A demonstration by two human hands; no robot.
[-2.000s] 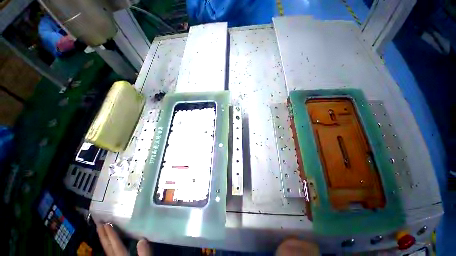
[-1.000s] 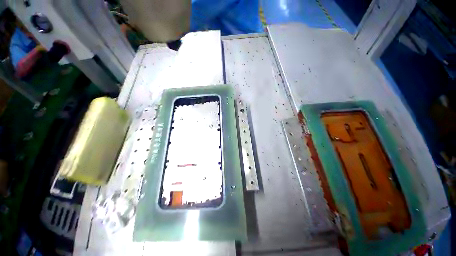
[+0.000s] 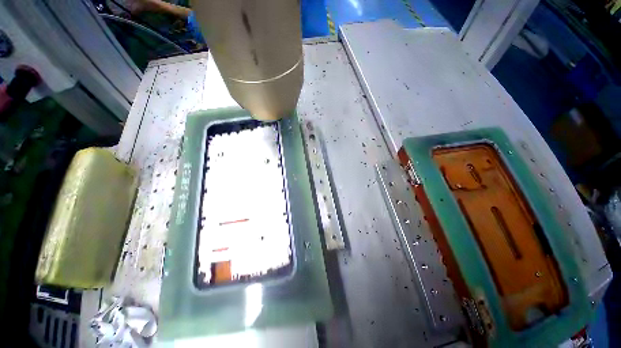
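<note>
Neither of my hands is in view. The left fixture has a pale green cover frame lying closed around a silvery-white phone frame. A fat beige dispensing head hangs over the far end of this fixture; its nozzle tip cannot be made out. The right fixture has a green cover frame lying over an orange-brown base, whose recess shows bare with no phone frame in it.
A pale yellow block lies at the left table edge, with crumpled white material near it. A machine upright with a dark red knob stands at the upper left. Part of an arm shows at the top left.
The dispensing head has moved from the upper left to over the left fixture's far end. My hands, at the front edge two seconds ago, are out of the picture. The view has shifted.
</note>
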